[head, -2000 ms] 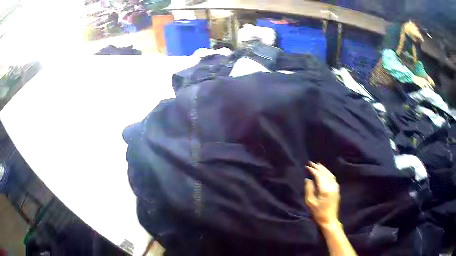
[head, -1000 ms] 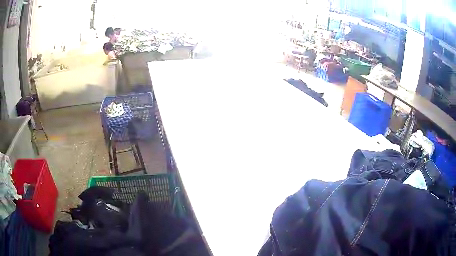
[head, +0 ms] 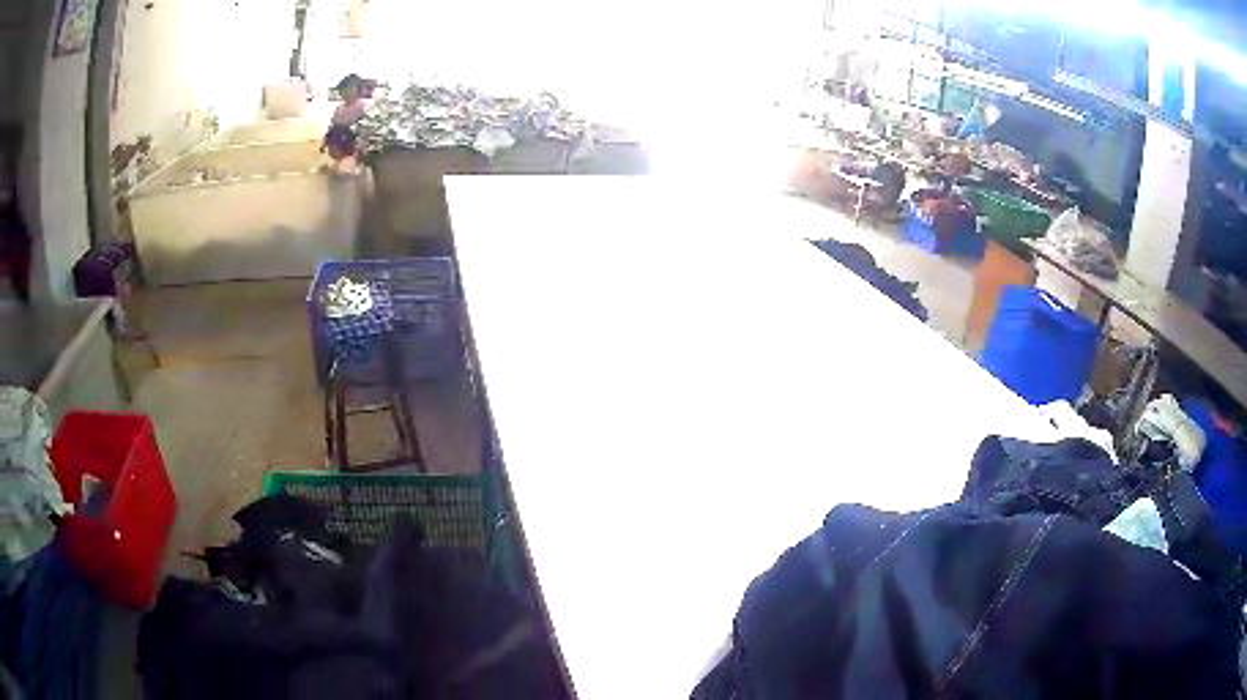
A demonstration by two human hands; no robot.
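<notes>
A heap of dark navy denim garments (head: 875, 602) with pale seam topstitching lies on the near right of the glaring white-topped table (head: 643, 410). A small pale patch shows at the heap's right side. More dark garments (head: 342, 615) fill the near left, in and in front of a green plastic crate (head: 397, 499) beside the table. Neither my left hand nor my right hand is in the picture.
A red plastic basket (head: 121, 506) stands on the floor at left. A stool (head: 376, 410) stands before a blue crate (head: 431, 321). A blue container (head: 1042, 342) is beyond the table's right edge. A partly visible person (head: 347, 123) is at the far left.
Since the earliest frame the view has swung left and my visible hand has left the picture. Since one second ago the view has shifted slightly, moving the crates and table rightward.
</notes>
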